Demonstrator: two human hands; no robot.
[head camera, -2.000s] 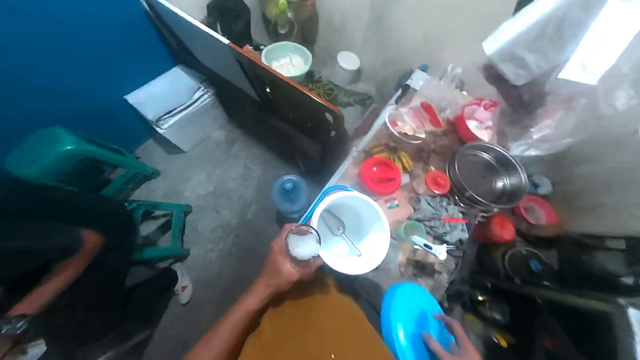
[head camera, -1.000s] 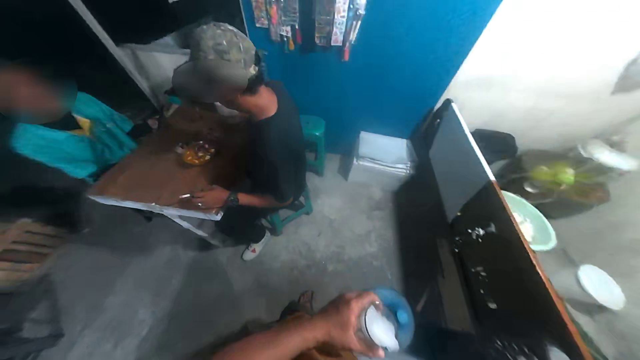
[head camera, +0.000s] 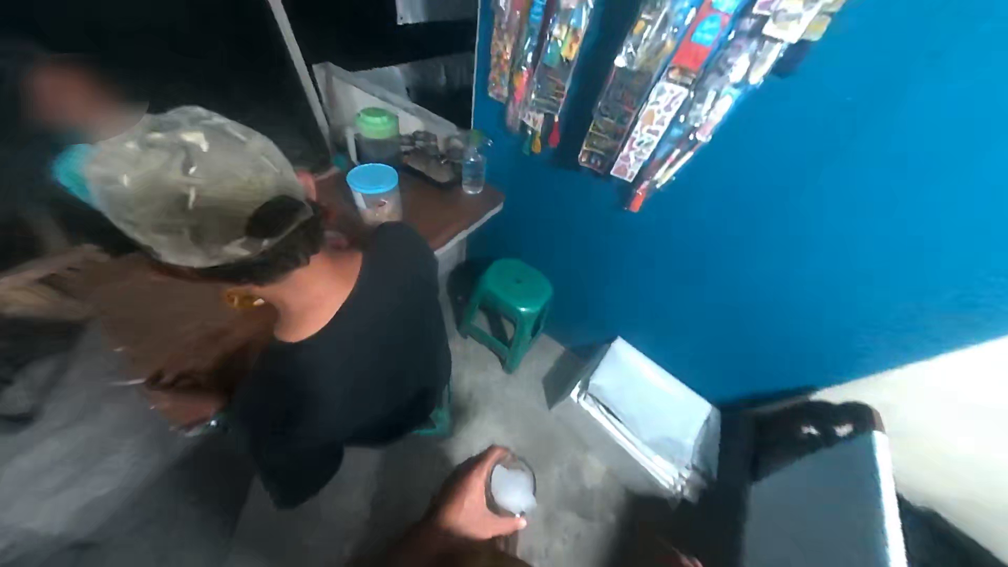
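Note:
My left hand (head camera: 475, 498) is wrapped around a drinking glass (head camera: 512, 487) at the bottom centre. White ice or a similar white substance fills the glass, and the fingers curl round its rim side. Below the glass lies grey concrete floor. My right hand cannot be made out; only a small blurred patch of skin shows at the bottom edge, too little to identify.
A person in a camouflage cap (head camera: 197, 185) sits at a brown table (head camera: 453, 209) on the left. A blue-lidded container (head camera: 374, 191) stands there. A green plastic stool (head camera: 512, 295) and a silvery box (head camera: 654, 405) stand by the blue wall, beneath hanging packets (head camera: 650, 102).
The view has swung left from the cluttered worktop to the seated person. My left hand still holds the glass. My right hand, on a blue lid two seconds ago, is no longer clearly seen.

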